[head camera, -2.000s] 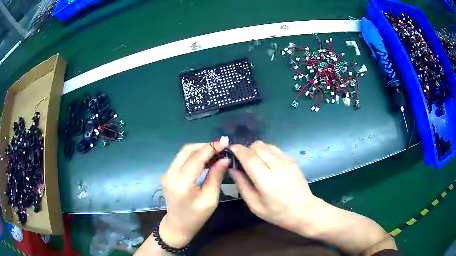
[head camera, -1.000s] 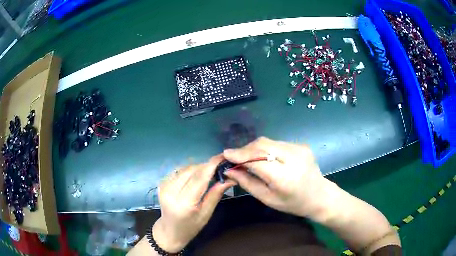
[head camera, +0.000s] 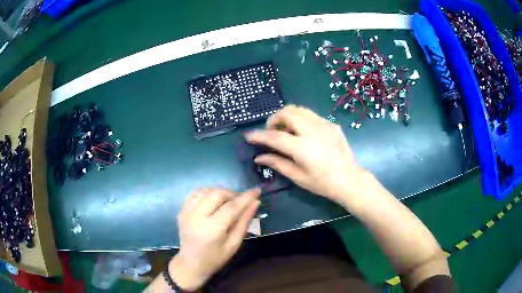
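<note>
A small dark housing with a pale part and a red lead lies at the dark square pad, below the screw tray. My right hand is over the pad, thumb and fingers apart around the dark part; whether it grips it is not clear. My left hand is at the front of the bench, fingertips close to the red lead; whether they pinch it is blurred. The black screw tray, partly filled with silver screws, is just behind.
Wired boards are heaped at right. The blue screwdriver lies beside a blue bin. Black housings with some wired boards lie at left, next to a cardboard box. A pale scrap is at the front edge.
The part and red lead held between both hands are now at the pad. My right hand has moved forward and its fingers have spread; my left hand has drawn apart from it.
</note>
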